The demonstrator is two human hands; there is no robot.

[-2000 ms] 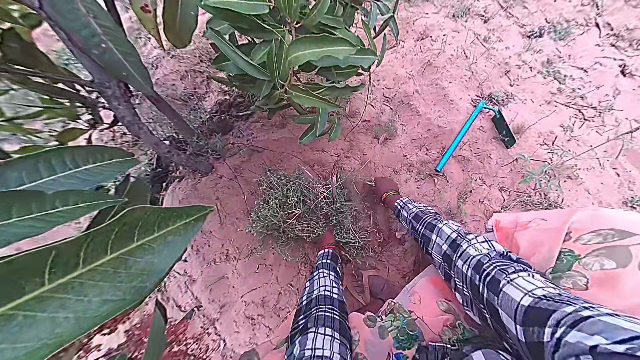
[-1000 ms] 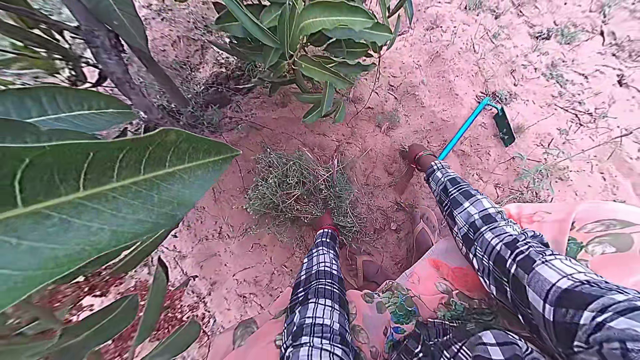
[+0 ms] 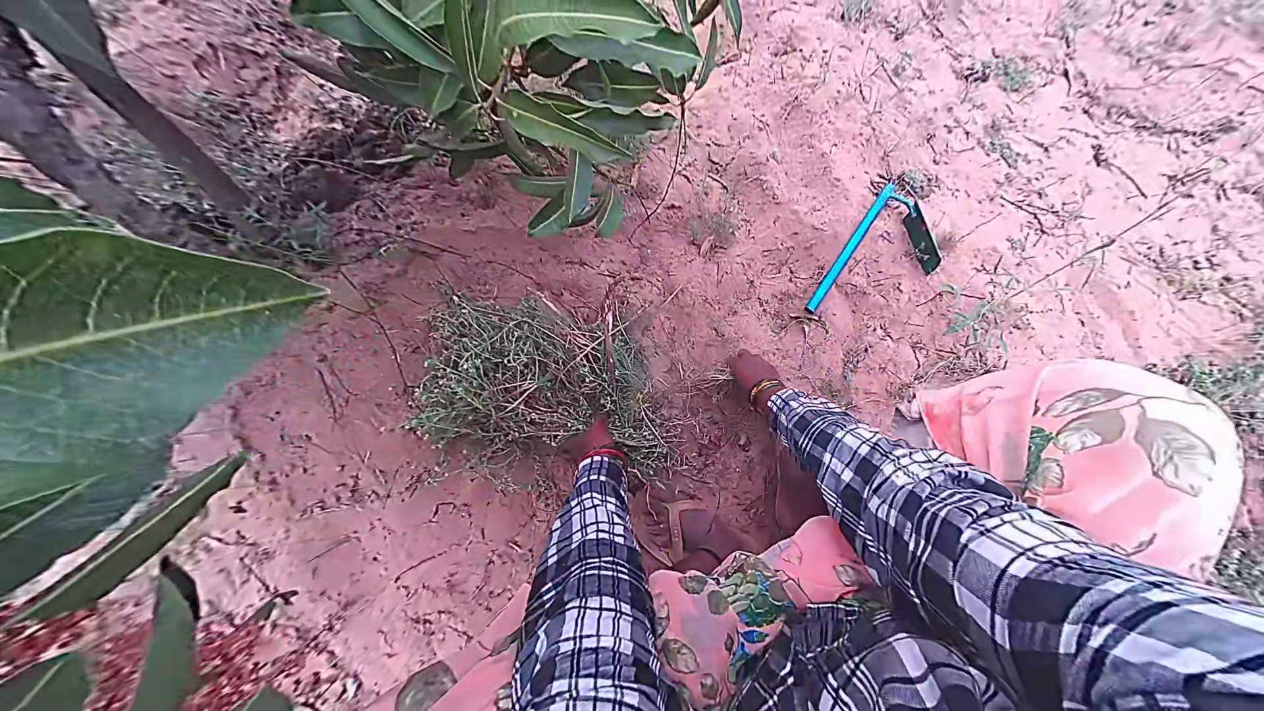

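Note:
A loose heap of pulled green weeds (image 3: 513,380) lies on the reddish soil. My left hand (image 3: 591,437), with a red band at its wrist, is at the heap's lower edge; its fingers are partly hidden among the stems. To the right of the heap, my right hand (image 3: 752,370) is low at the ground beside some thin dry stalks; whether it grips them is too small to tell. Up and to the right of that hand lies a small hoe with a turquoise handle (image 3: 851,247) and a dark blade (image 3: 921,239).
Leafy branches (image 3: 563,89) hang at the top, and large leaves (image 3: 109,336) fill the left edge near the camera. A tree trunk (image 3: 89,158) stands at the upper left. My sandalled foot (image 3: 691,528) and pink floral cloth (image 3: 1096,454) are below.
My right hand was beside the heap, moved away from it to the right, and is now a little nearer to it again. My left hand has stayed at the heap.

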